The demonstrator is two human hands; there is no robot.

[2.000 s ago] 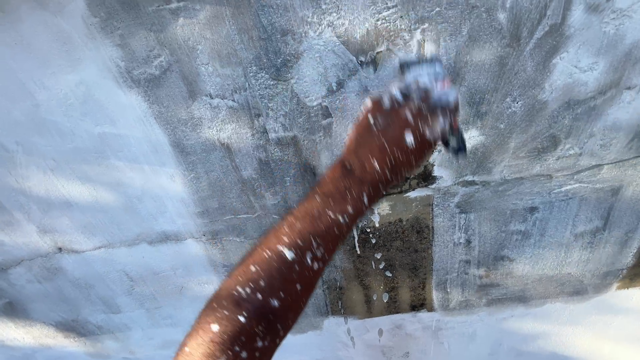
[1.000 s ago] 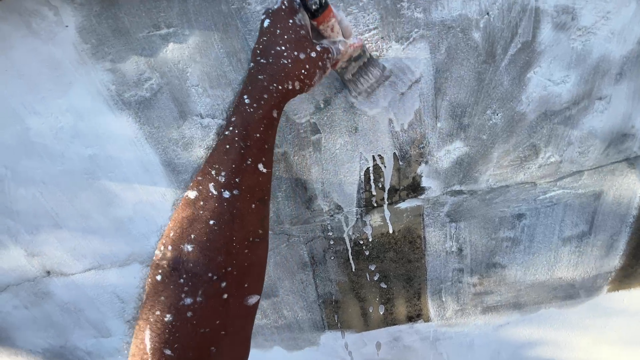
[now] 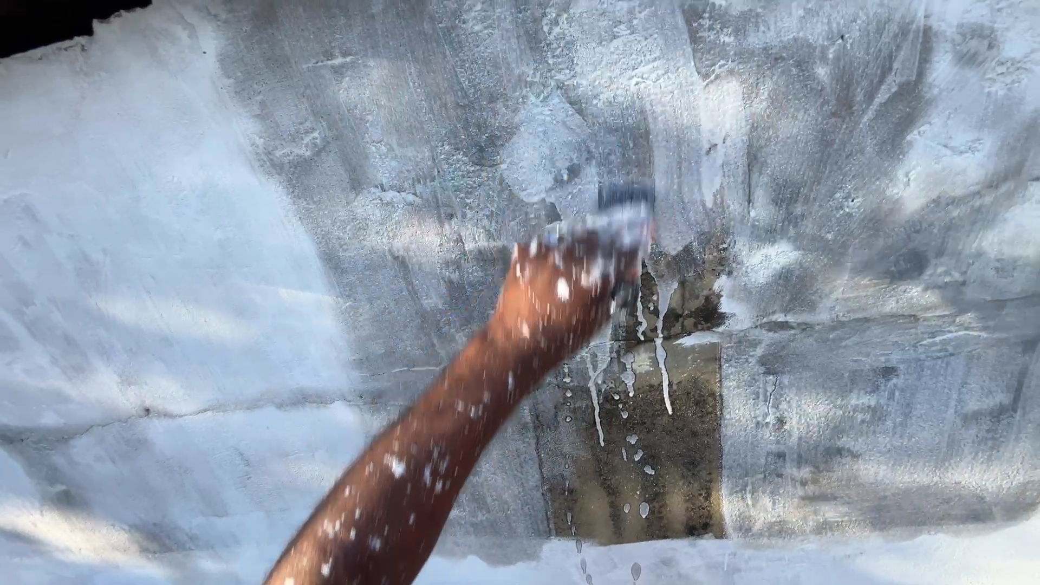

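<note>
My left hand (image 3: 569, 280), spattered with white paint, is closed around a paintbrush (image 3: 626, 199) near the middle of the view. Motion blurs both the hand and the brush. The brush's upper end lies over a grey, thinly coated part of the wall (image 3: 455, 187), and a dark bit of it shows below my fingers. Beneath the hand is a brown, bare-looking patch (image 3: 674, 463) with white drips running down it. White specks cover the forearm. My right hand is not in view.
Thick white coating (image 3: 162, 268) covers the wall's left side, and a white band (image 3: 780, 561) runs along the bottom. A thin crack (image 3: 244, 404) crosses the wall at left. A dark area (image 3: 57, 20) shows beyond a rough edge at the upper left.
Since one second ago, my left hand has moved down and to the right with the brush. The white drips on the brown patch reach lower than two seconds ago.
</note>
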